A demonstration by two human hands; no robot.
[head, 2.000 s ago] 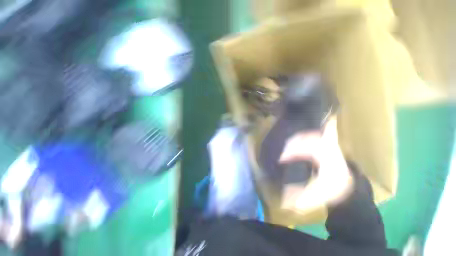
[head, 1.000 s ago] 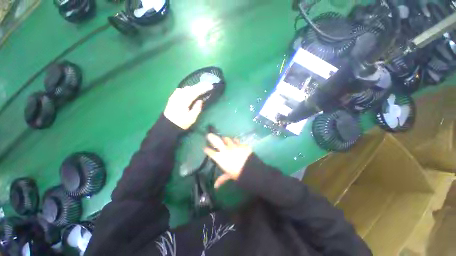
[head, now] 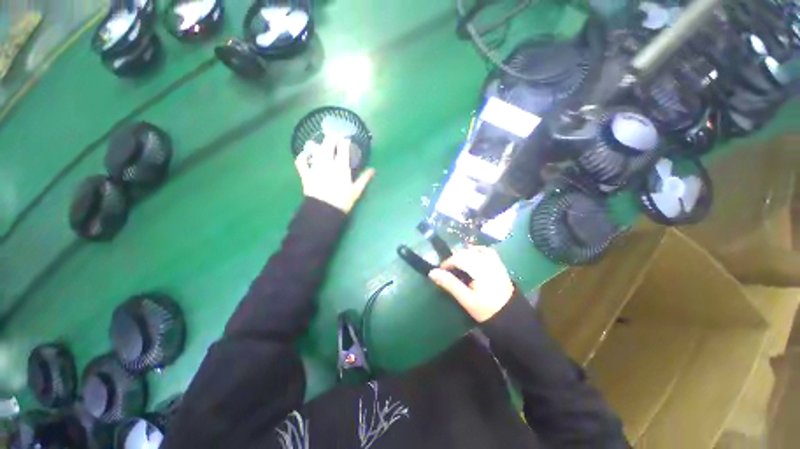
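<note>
My left hand (head: 330, 174) lies on a black ribbed fan head (head: 332, 128) on the green bench, its fingers over the pale blades. My right hand (head: 478, 282) holds a small black forked clip or base part (head: 417, 260) by one end, just in front of the screw box. A second black clip-like part (head: 350, 344) lies near my body with a thin black cable (head: 372, 302) beside it. The black electric screwdriver (head: 517, 175) hangs over the blue and white screw box (head: 500, 123), with tiny screws (head: 436, 210) around it.
A pile of fan heads (head: 618, 145) is behind the screw box at upper right, with a pale bar (head: 674, 35) above it. More fan heads stand at left (head: 140, 153), lower left (head: 145, 331) and upper left (head: 279, 28). An open cardboard carton (head: 675, 324) is at lower right.
My right hand has moved right and now holds a black part near the screw box. My left hand has shifted slightly, still on the fan head. The view has shifted a little.
</note>
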